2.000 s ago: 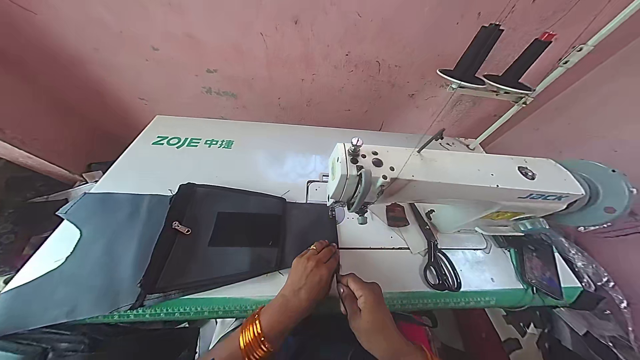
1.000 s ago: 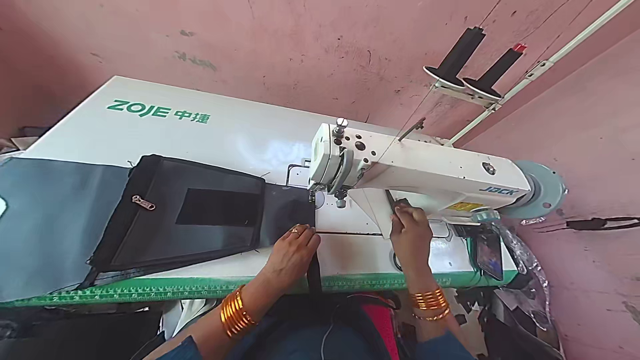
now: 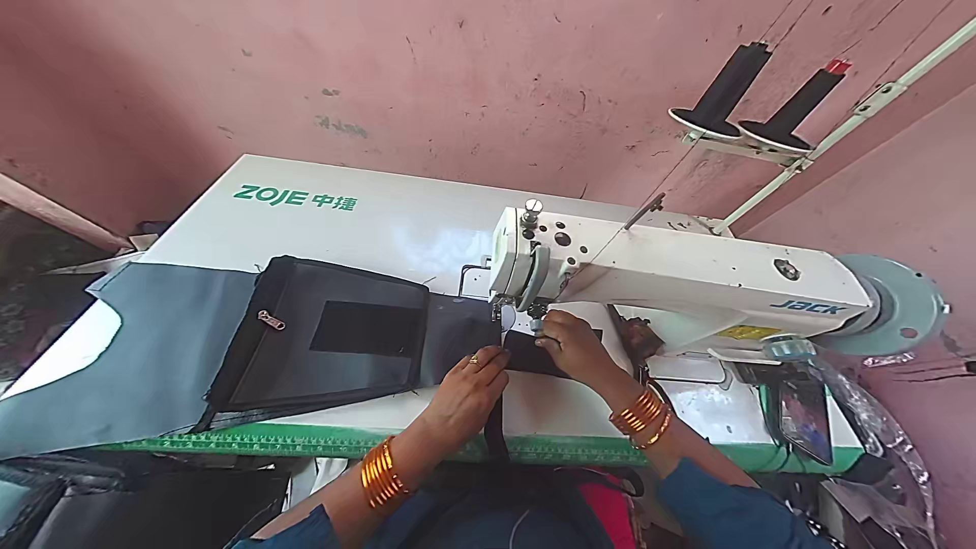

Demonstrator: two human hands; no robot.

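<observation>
My left hand pinches a narrow black strip at the right edge of the dark grey fabric piece, just in front of the needle area. The strip hangs over the table's front edge. My right hand has its thumb and forefinger close together beside the presser foot area of the white sewing machine; whether they hold anything is unclear. Under that hand lies a flat black piece. To the left, the fabric bears a black panel and a zipper pull.
A green measuring tape runs along the table's front edge. Scissors, mostly hidden, lie behind my right wrist. A phone and clear plastic are at the right. Black thread cones stand on a rack above the machine.
My right hand has moved left from under the machine arm to the needle area. A flat black piece now shows right of the needle. My left hand stays near the fabric's right edge.
</observation>
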